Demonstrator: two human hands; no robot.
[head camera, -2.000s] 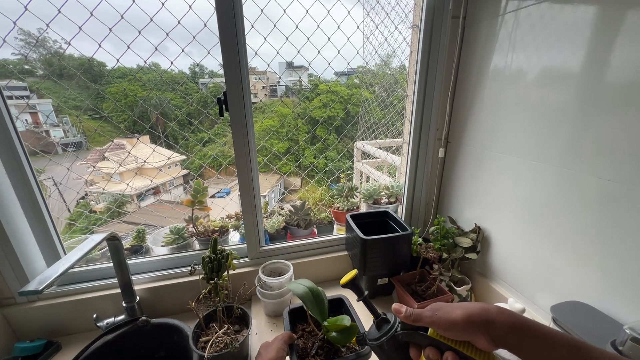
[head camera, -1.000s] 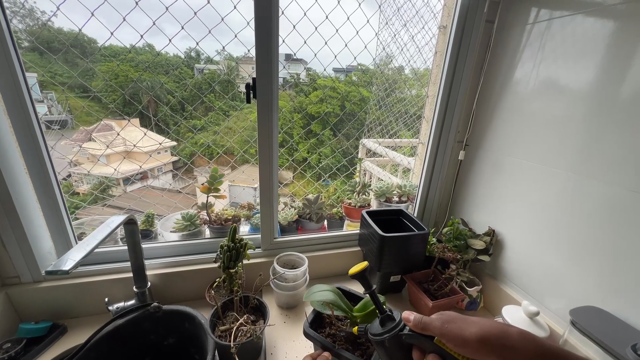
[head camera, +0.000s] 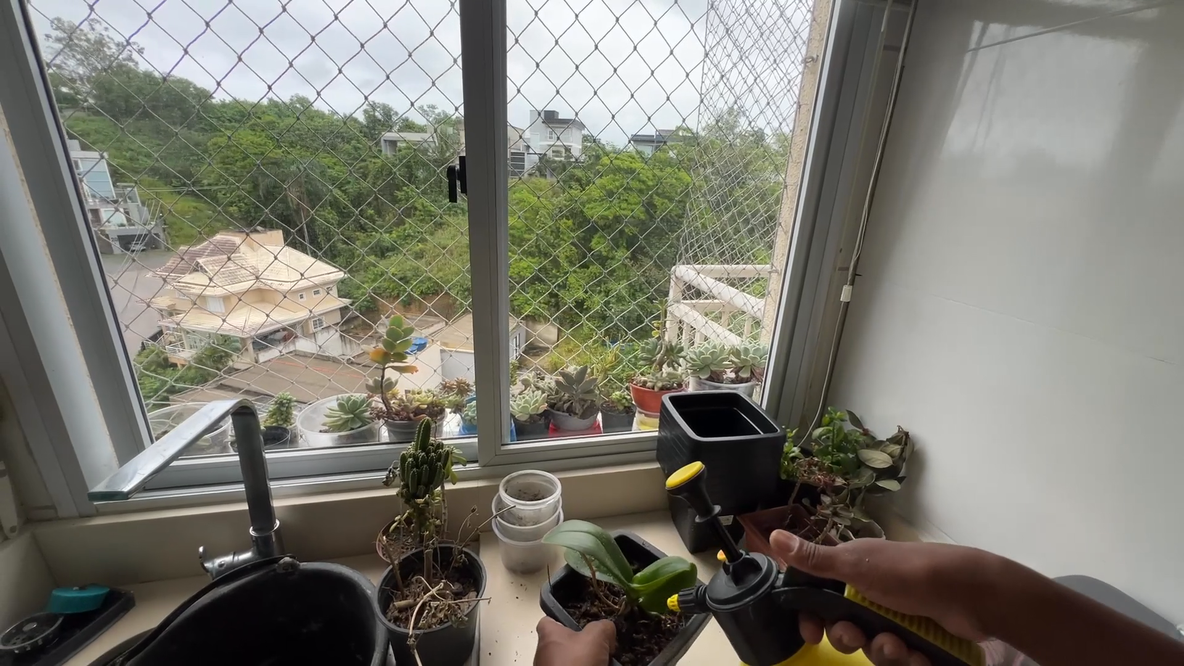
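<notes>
My right hand (head camera: 879, 587) is closed round the black and yellow handle of a pump pressure sprayer (head camera: 740, 592), its thumb on top. The sprayer's yellow nozzle points left, close to the leaves of an orchid-like plant (head camera: 606, 560). That plant grows in bark-like medium in a black square pot (head camera: 684, 638). At the pot's front left rim is my left hand (head camera: 575, 641), its fingers against the rim; its lower part is cut off by the frame's edge. Left of it, a cactus (head camera: 423, 476) stands in a round black pot (head camera: 476, 587) with dry stems.
Stacked clear plastic pots (head camera: 527, 523) and empty black square pots (head camera: 721, 462) stand by the window ledge. A brown pot (head camera: 772, 527) of leafy plants is in the right corner. At left are a metal faucet (head camera: 254, 481) and a large black bucket (head camera: 240, 610). Succulents line the outside sill.
My left hand shows more at the pot's rim than a second ago. The right hand keeps its hold on the sprayer. The view has shifted somewhat.
</notes>
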